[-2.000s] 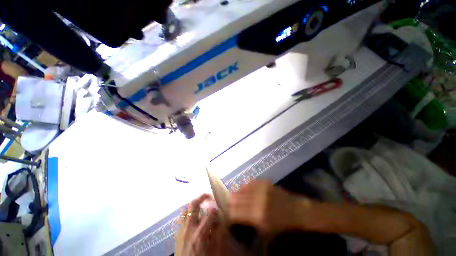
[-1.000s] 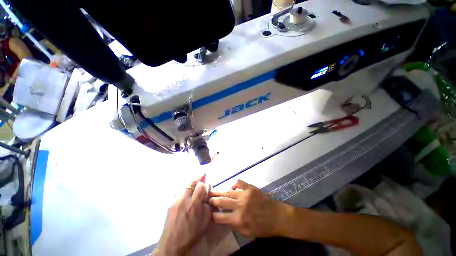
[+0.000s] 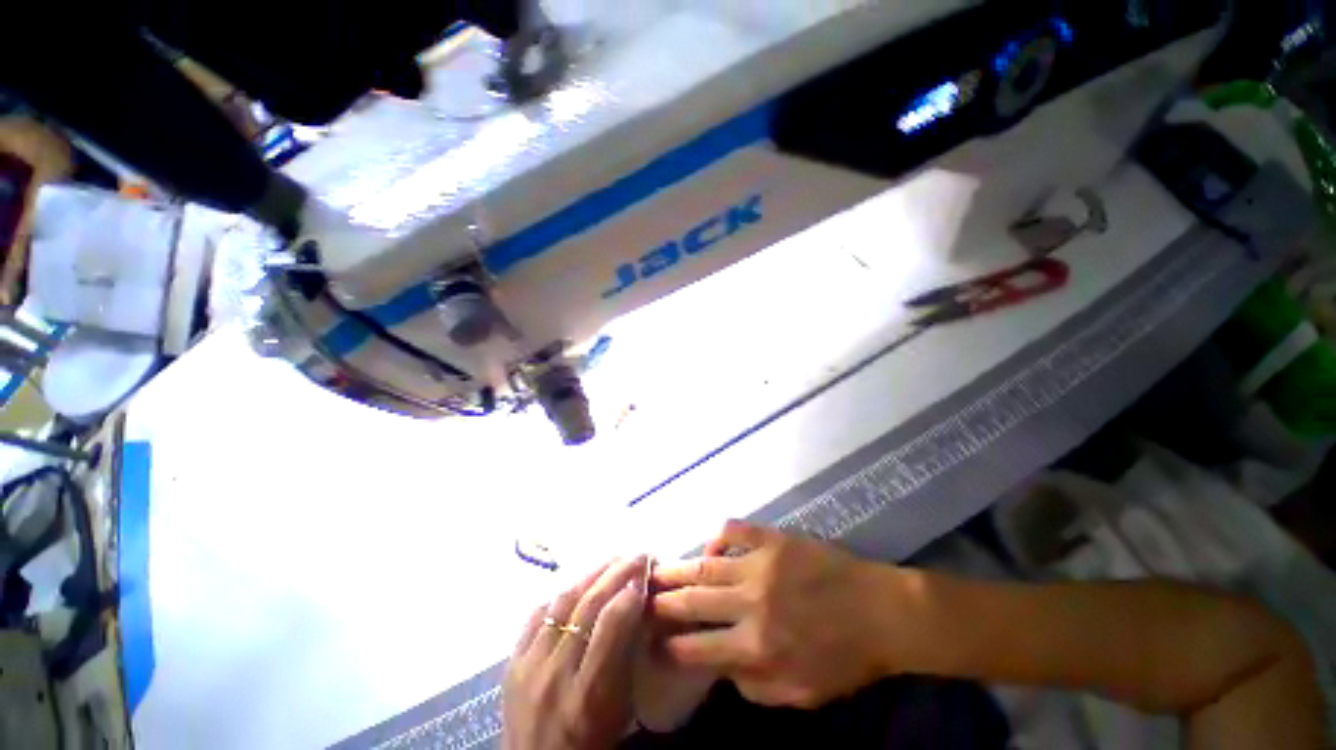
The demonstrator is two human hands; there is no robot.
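My left hand (image 3: pixel 582 659), with a ring on one finger, and my right hand (image 3: pixel 784 615) meet at the front edge of the white table. Between them they hold a small pale fabric piece (image 3: pixel 674 692), mostly hidden by the fingers. The white sewing machine (image 3: pixel 586 242) with a blue stripe and "JACK" lettering stands behind. Its presser foot and needle area (image 3: pixel 564 403) is beyond my hands, not touching them. The needle itself cannot be made out in the glare.
Red-handled thread snips (image 3: pixel 996 293) lie under the machine arm. A grey ruler band (image 3: pixel 938 462) runs along the front edge, with blue edging (image 3: pixel 136 572) at left. Pale cloth (image 3: pixel 1158 564) is at lower right. Part of a person shows at far upper left.
Since one second ago, my hands have moved from near the presser foot back toward the front edge, uncovering a small dark-edged slot in the table. The fabric stays between them. The view has also shifted.
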